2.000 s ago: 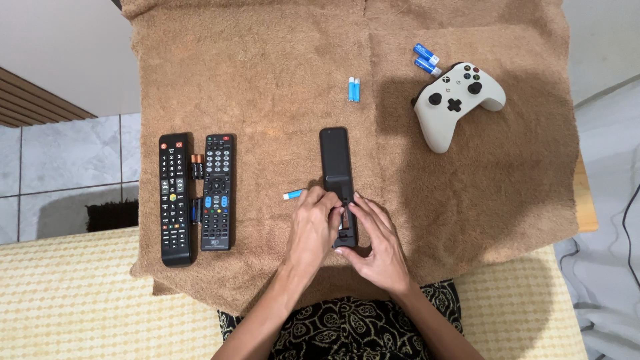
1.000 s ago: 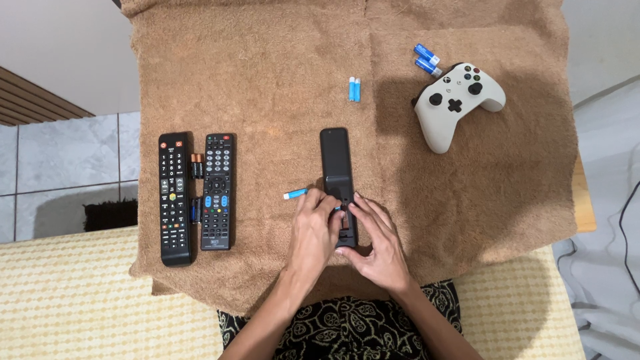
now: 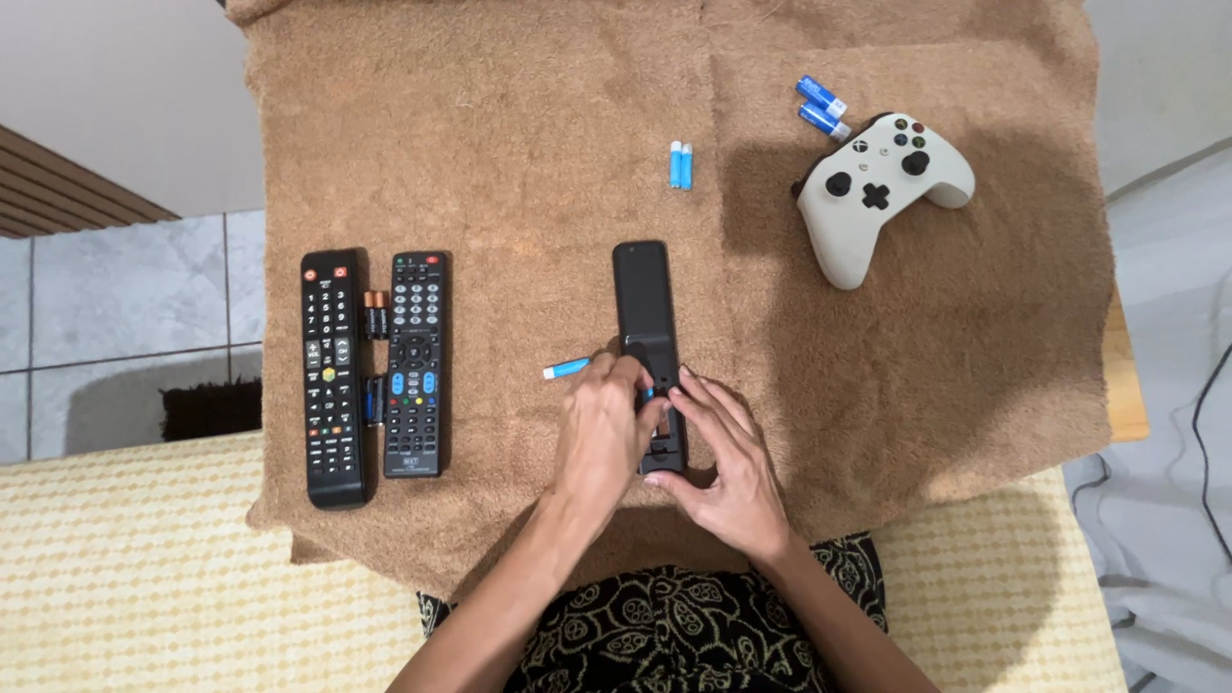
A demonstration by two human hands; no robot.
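A black remote control point(image 3: 643, 298) lies face down on a brown towel, its battery compartment uncovered near my body. Over that compartment, my left hand point(image 3: 602, 419) pinches a small light-blue battery point(image 3: 649, 393), mostly hidden by the fingers. My right hand point(image 3: 727, 462) holds the remote's right side and lower end, fingertips at the compartment's edge. Just left of my left hand's fingers rests a loose light-blue battery point(image 3: 566, 368). Two more light-blue batteries point(image 3: 680, 166) lie side by side beyond the remote.
Two black remotes, one longer point(image 3: 333, 385) and one shorter point(image 3: 416, 366), lie face up at the left, with black-and-copper batteries point(image 3: 375, 316) and dark-blue ones point(image 3: 373, 399) between them. A white game controller point(image 3: 871, 192) sits at the upper right beside two blue batteries point(image 3: 821, 96).
The fingers of my left hand have shifted slightly over the battery compartment. My right hand and the loose objects stay where they were.
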